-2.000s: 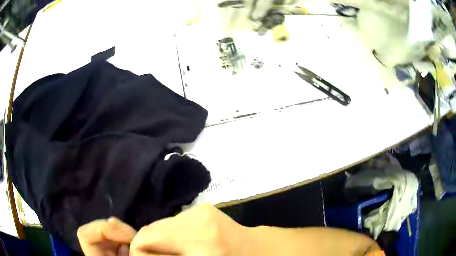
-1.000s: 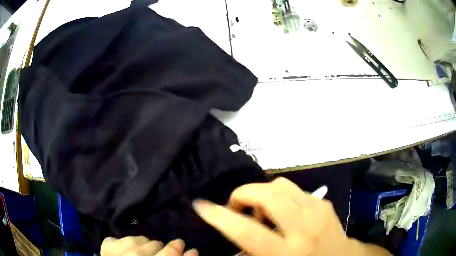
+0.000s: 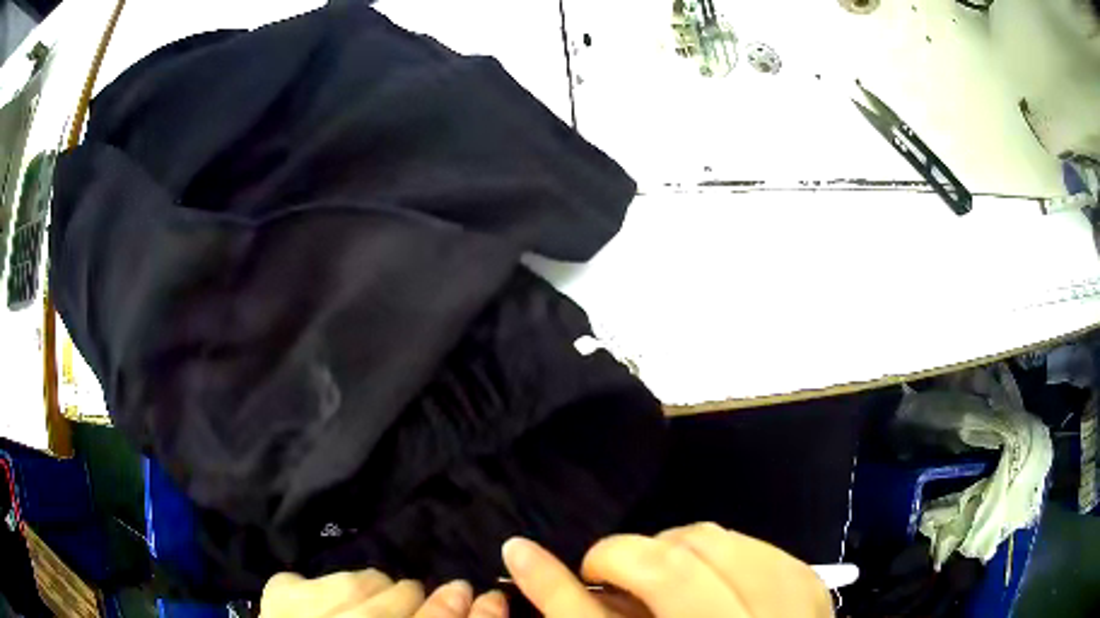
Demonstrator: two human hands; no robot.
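Note:
A black garment (image 3: 326,229) lies heaped over the left of the table and hangs over its front edge, with a gathered band (image 3: 483,404) and small white lettering low down. My left hand (image 3: 380,599) grips the cloth at the bottom edge, partly cut off. My right hand (image 3: 688,579) is close to its right, also cut off, fingers bent at the cloth. A slim white rod (image 3: 836,575) sticks out beyond the right hand, which seems to hold it. A tiny pale sliver (image 3: 507,581) shows between the hands; its nature is unclear. A small white piece (image 3: 587,345) shows at the band.
The white table (image 3: 772,290) has a curved front edge. Black thread snips (image 3: 923,157) lie at the upper right, right of the metal needle plate parts (image 3: 706,36). Below the table are blue bins (image 3: 1025,567) and pale cloth scraps (image 3: 995,471). Another machine part (image 3: 27,181) stands at the far left.
The view has shifted, so table and garment sit differently in it. The gathered band is more spread out than two seconds ago. Since one second ago, the right hand is lower and the white rod lies flatter.

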